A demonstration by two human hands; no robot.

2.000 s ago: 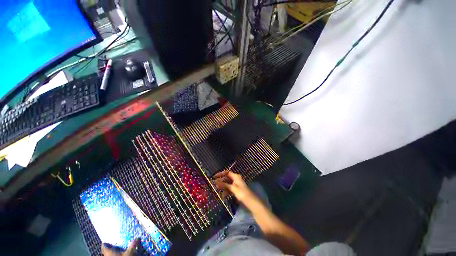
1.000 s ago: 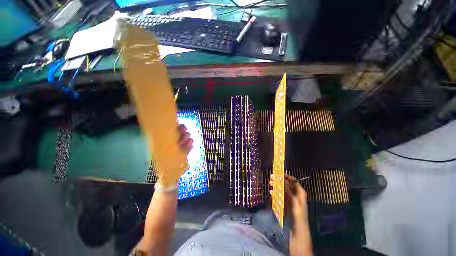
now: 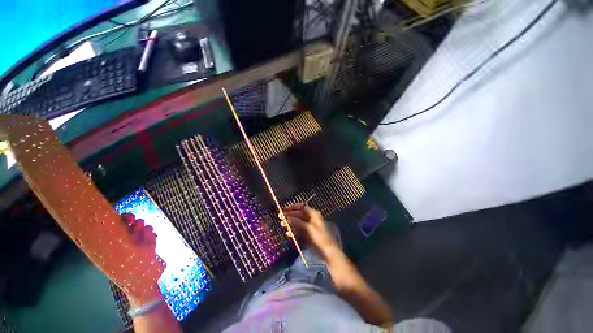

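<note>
My left hand (image 3: 146,250) is at the left, gripping a long circuit board panel (image 3: 71,198) with its brown dotted back showing. The panel is raised and tilted. My right hand (image 3: 311,227) holds a second panel (image 3: 257,159), seen edge-on as a thin yellow line, near its lower end. A thin pick (image 3: 311,200) sticks out from the right hand's fingers. A bright blue-white panel (image 3: 185,286) lies flat on the rows, partly behind my left hand. Racked boards (image 3: 227,208) stand in close rows between the hands.
Slotted rows with yellow-tan edges (image 3: 341,185) lie right of the edge-on panel. A dark rectangle (image 3: 372,221) lies at the bench's right edge. Keyboard (image 3: 71,88), white marker (image 3: 148,51) and mouse (image 3: 184,45) sit on the raised shelf. A white surface (image 3: 494,123) is at right.
My left hand was at the flat blue panel two seconds ago; it now holds a raised panel. The right hand still holds its panel, now edge-on again. The view has swung back and forth.
</note>
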